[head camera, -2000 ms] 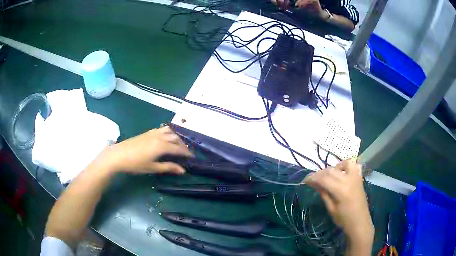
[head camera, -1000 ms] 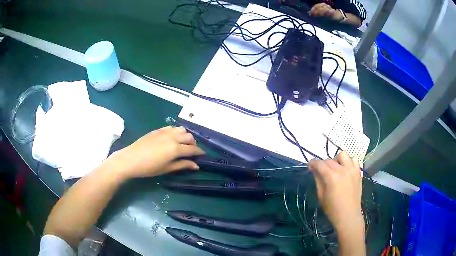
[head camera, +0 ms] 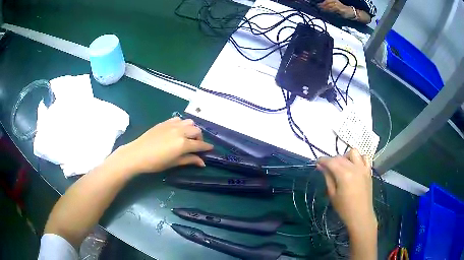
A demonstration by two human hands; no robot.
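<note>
Several black pens lie side by side on the green bench, tips to the left. My left hand (head camera: 175, 147) holds the front part of one black pen (head camera: 234, 159), with its fingertips around the tip. My right hand (head camera: 348, 175) pinches a thin clear filament (head camera: 290, 166) that runs to the rear end of this pen. Another pen (head camera: 224, 183) lies just below, and two more (head camera: 229, 222) lie nearer to me. Loose clear filament loops (head camera: 325, 223) lie below and beside my right hand.
A black box (head camera: 305, 61) with many cords sits on a white board (head camera: 244, 91). A dotted white card (head camera: 357, 133) touches my right hand. A white cloth (head camera: 81, 127), pale blue cylinder (head camera: 107, 60) and filament ring (head camera: 23, 114) are left. Blue bin (head camera: 442, 223), scissors (head camera: 399, 250) and grey post (head camera: 427, 127) are right.
My right hand has moved slightly along toward the pen's rear with the filament, which now looks straighter. My left hand stays on the pen. The view has shifted a little.
</note>
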